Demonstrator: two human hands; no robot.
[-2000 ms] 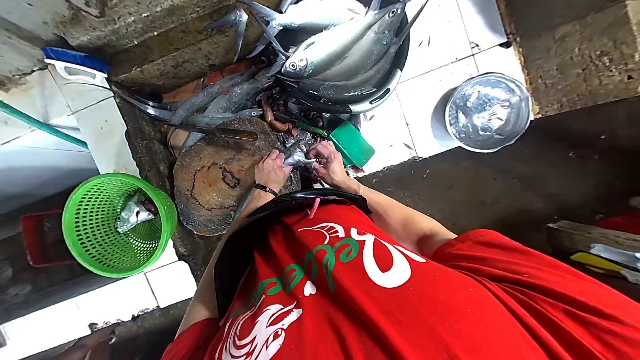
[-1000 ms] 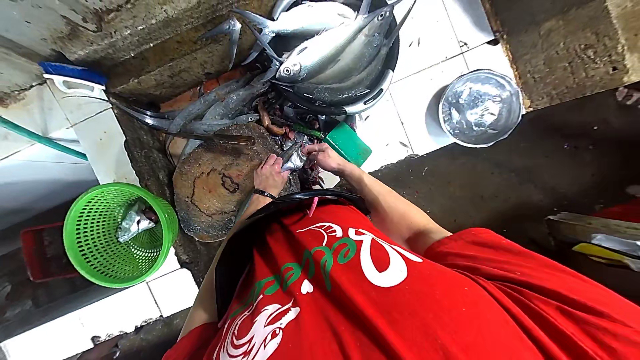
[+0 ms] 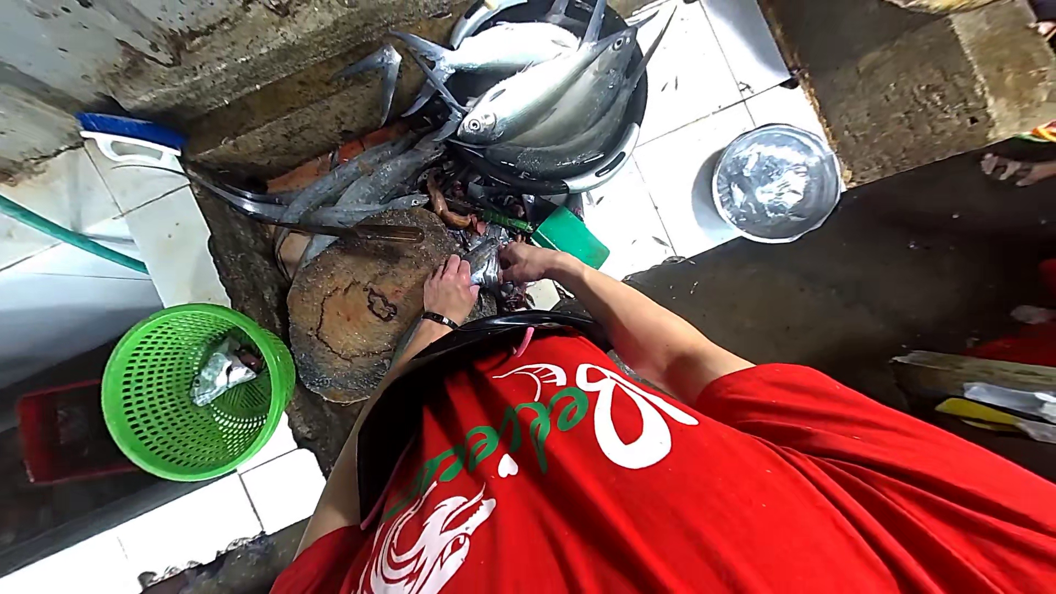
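Observation:
My left hand (image 3: 450,290), with a dark band at its wrist, holds a silvery fish (image 3: 483,262) at the right edge of a round wooden chopping block (image 3: 363,305). My right hand (image 3: 526,262) grips the same fish from the other side, its fingertips partly hidden against it. Dark red fish guts (image 3: 510,294) lie beneath and beside the fish. A knife (image 3: 388,233) rests across the top of the block. Several long grey fish (image 3: 363,186) lie just beyond it. Large silver fish (image 3: 528,99) are heaped in a black basin (image 3: 639,107) farther up.
A green perforated basket (image 3: 124,396) at left holds a fish piece (image 3: 221,373). A green plastic container (image 3: 572,237) is right of my hands. A metal bowl (image 3: 777,183) stands on white tiles. A blue-and-white brush (image 3: 132,136) lies upper left. Part of another person's hand (image 3: 1011,168) shows far right.
Both hands stay on the fish at the block's edge, with only small shifts. At the far right, another person's hand has come into view.

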